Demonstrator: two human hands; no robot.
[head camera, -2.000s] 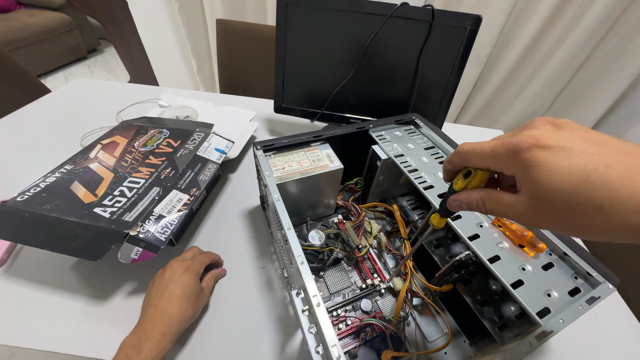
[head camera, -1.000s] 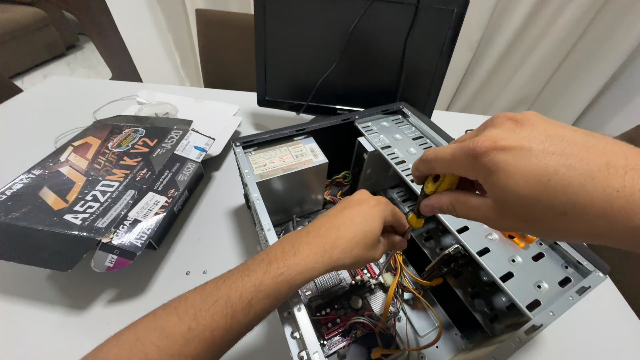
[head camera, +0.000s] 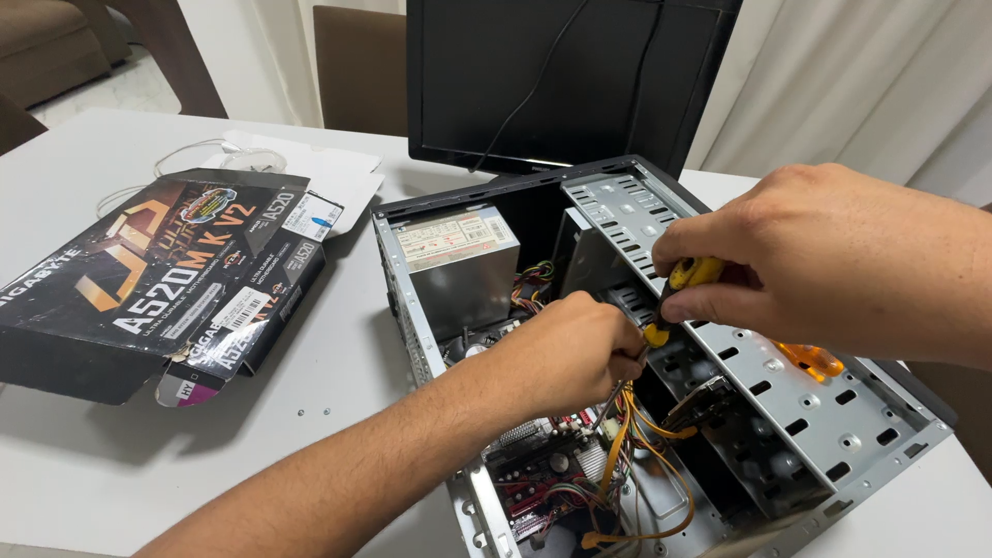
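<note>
An opened metal computer case (head camera: 418, 310) lies on the white table. Inside are a power supply (head camera: 457, 240), a motherboard (head camera: 542, 473) and yellow and multicoloured cables (head camera: 620, 457). My right hand (head camera: 744, 263) grips the yellow and black handle of a screwdriver (head camera: 682, 283) above the case. Its shaft slants down to the left towards the motherboard. My left hand (head camera: 573, 353) is at the shaft just below the handle, its fingers closed around it; the fingertips are partly hidden. The screwdriver's tip is hard to make out among the cables.
An orange-handled tool (head camera: 810, 360) lies on the case's drive bay. To the left is a Gigabyte motherboard box (head camera: 178, 256), with a pale cable (head camera: 252, 159) behind it. Small screws (head camera: 314, 412) lie on the table (head camera: 256, 496). A monitor (head camera: 558, 85) stands behind the case.
My left hand was resting on the table near the box two seconds ago and has moved right, into the case, to the screwdriver shaft. My right hand still holds the screwdriver.
</note>
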